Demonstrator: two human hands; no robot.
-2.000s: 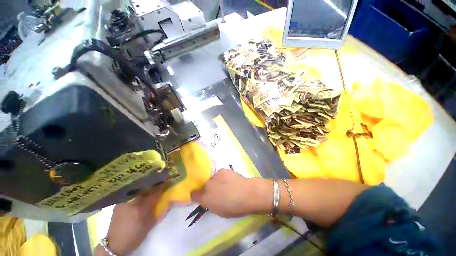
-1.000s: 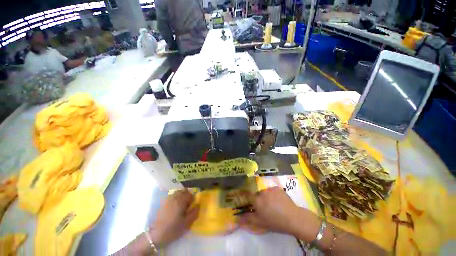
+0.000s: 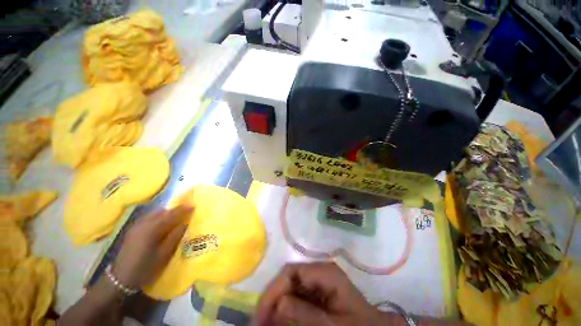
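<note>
A yellow fabric panel (image 3: pixel 232 255) with a small dark-edged label on it lies flat, left of the placement template. My left hand (image 3: pixel 150 245) holds its left side, fingers over the edge. My right hand (image 3: pixel 312 296) is curled near the front of the template, with the dark thread snips mostly hidden in it. The white placement template (image 3: pixel 388 248) shows a pink-red curved outline. The grey-green label clamp (image 3: pixel 376 221) sits under the dark front of the pattern sewer (image 3: pixel 331 114), with a dark label-like rectangle inside its frame.
Another labelled yellow panel (image 3: pixel 143 169) and a finished panel stack (image 3: pixel 130 54) lie at the left. More yellow fabric (image 3: pixel 25 286) is at the lower left. The label bundle (image 3: pixel 500 210) lies on yellow panels at the right. The control screen (image 3: pixel 567 153) is cut off at the right edge.
My left hand has moved left with the yellow panel, out from under the machine head. My right hand has drawn back toward the front, off the panel. The view has turned left and down.
</note>
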